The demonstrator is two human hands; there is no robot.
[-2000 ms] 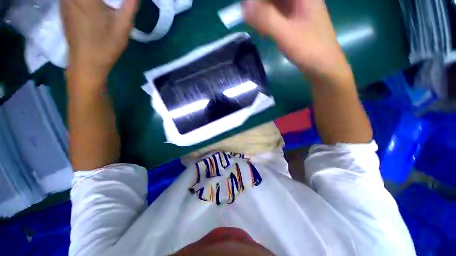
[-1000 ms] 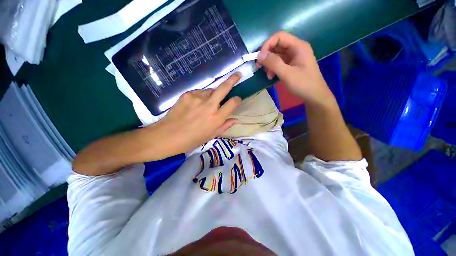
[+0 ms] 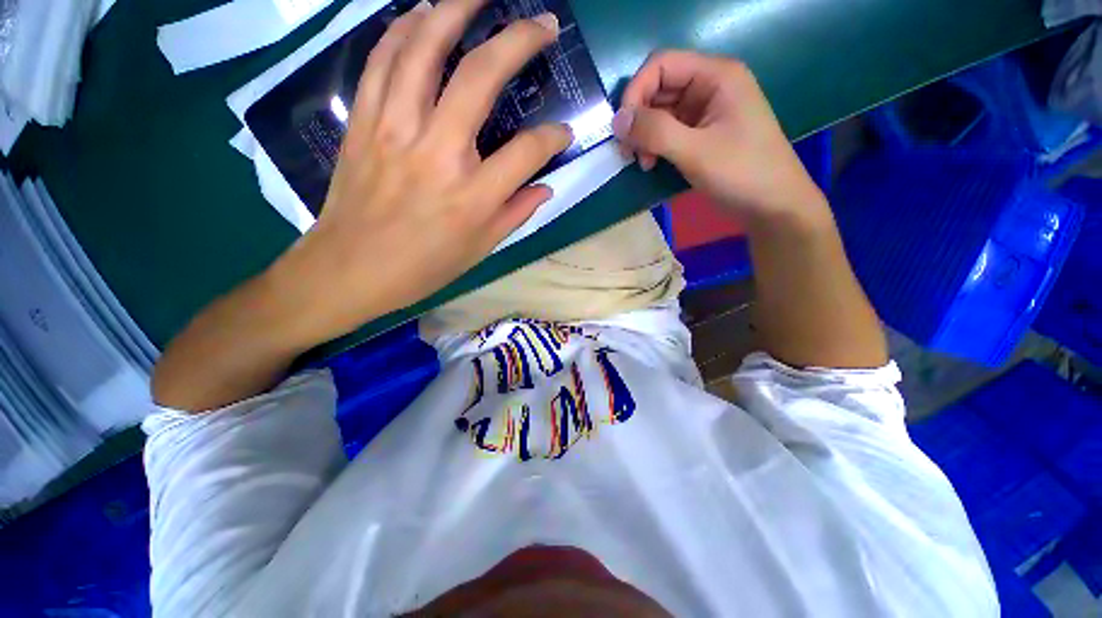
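Observation:
A glossy black panel (image 3: 296,127) with fine white text lies tilted on white sheets (image 3: 568,199) near the bench's front edge. A small white label (image 3: 591,124) is on the panel's right corner. My left hand (image 3: 435,145) lies spread over the panel, fingers apart, a fingertip close to the label; it hides the panel's middle. My right hand (image 3: 683,121) is at the panel's right corner, thumb and forefinger pinched together at the label's outer end. Whether anything is between those fingertips cannot be told.
A white strip (image 3: 236,33) lies beyond the panel on the dark green bench top (image 3: 133,181). Pale grey-faced pieces (image 3: 54,314) are stacked at left, with white wrapped pieces (image 3: 42,54) at the far left. Blue crates (image 3: 991,254) stand below at right.
My left hand has moved from the panel's front edge up over its middle, fingers spread. My right hand remains by the right corner; the white piece it held now shows flat at the corner.

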